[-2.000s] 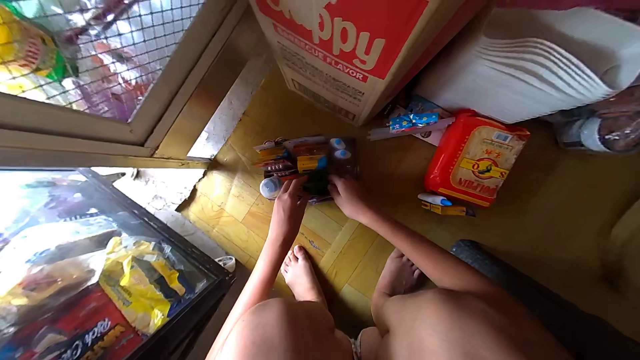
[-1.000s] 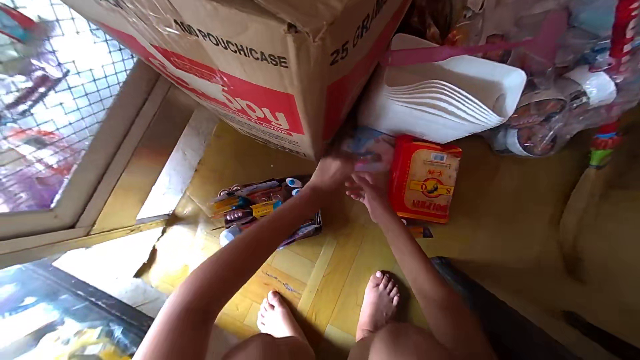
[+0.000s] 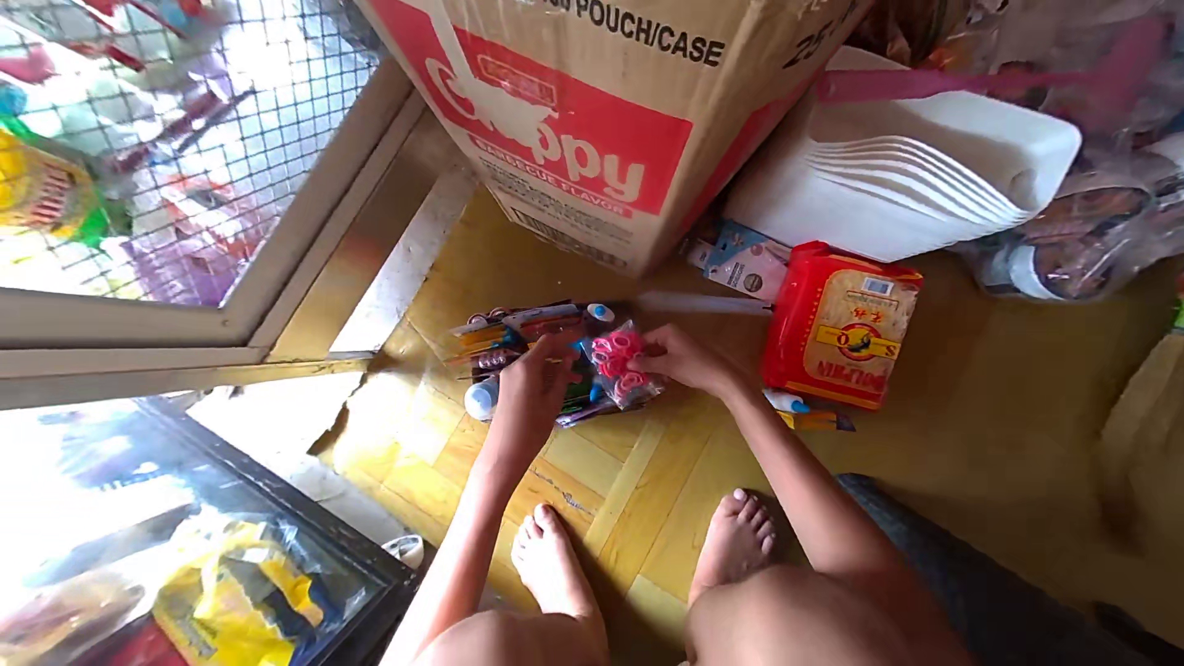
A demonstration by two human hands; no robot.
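Note:
Between my hands is a clear plastic bag of small pink scissors-like items (image 3: 618, 363), above the right side of a container packed with pens, glue bottles and other supplies (image 3: 499, 338). My right hand (image 3: 686, 359) pinches the bag's right edge. My left hand (image 3: 541, 379) reaches over the middle of the container; its fingertips are among the supplies, and whether they hold anything is unclear. A white glue bottle (image 3: 481, 400) lies at the container's left side. The cap of another bottle (image 3: 599, 313) shows at its upper right corner.
A large cardboard carton (image 3: 573, 120) stands ahead. To the right are stacked white plastic trays (image 3: 906, 176), a red package (image 3: 842, 324), a printed card pack (image 3: 743, 264) and a small glue bottle (image 3: 786, 401). A glass-topped case (image 3: 277, 499) and a mesh-panelled door frame (image 3: 324, 213) are at left.
Both hands were near the card pack beside the red package a second ago; they have moved left to the container. The pink bag now shows in my right hand.

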